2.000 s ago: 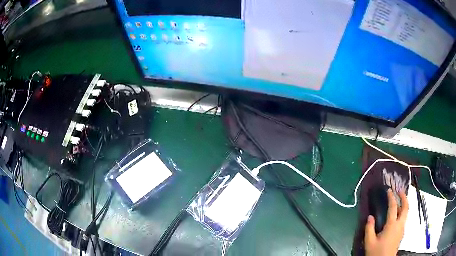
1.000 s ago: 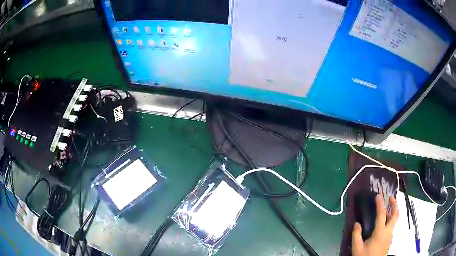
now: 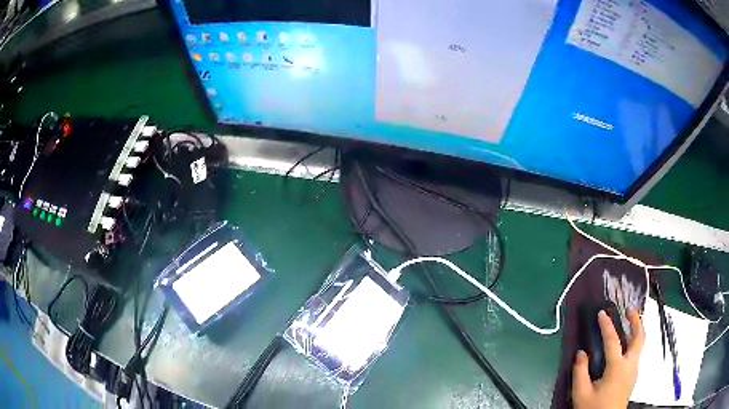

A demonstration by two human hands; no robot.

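Observation:
My right hand [image 3: 614, 367] rests on a black computer mouse [image 3: 592, 339] on a dark mouse pad [image 3: 577, 295] at the lower right. My left hand is not in view. A display unit [image 3: 357, 323] in a clear bag lies on the green bench mat, its screen white, with a white cable [image 3: 480, 289] plugged into its upper corner. A second bagged display unit [image 3: 214, 281] lies to its left, also with a white screen. The monitor [image 3: 320, 88] shows a blue desktop with a black window and white windows.
A black test box [image 3: 72, 188] with green buttons and white fittings stands at the left, beside a black adapter with a pale label [image 3: 199, 169]. Coiled black cables [image 3: 94, 319] lie at the left edge. A blue pen [image 3: 677, 385] lies on white paper [image 3: 651, 371]. Thick black cables cross the mat.
The camera view has shifted slightly, moving the whole bench in the picture. Small text in the monitor's white window sits differently from two seconds ago. My right hand stays on the mouse.

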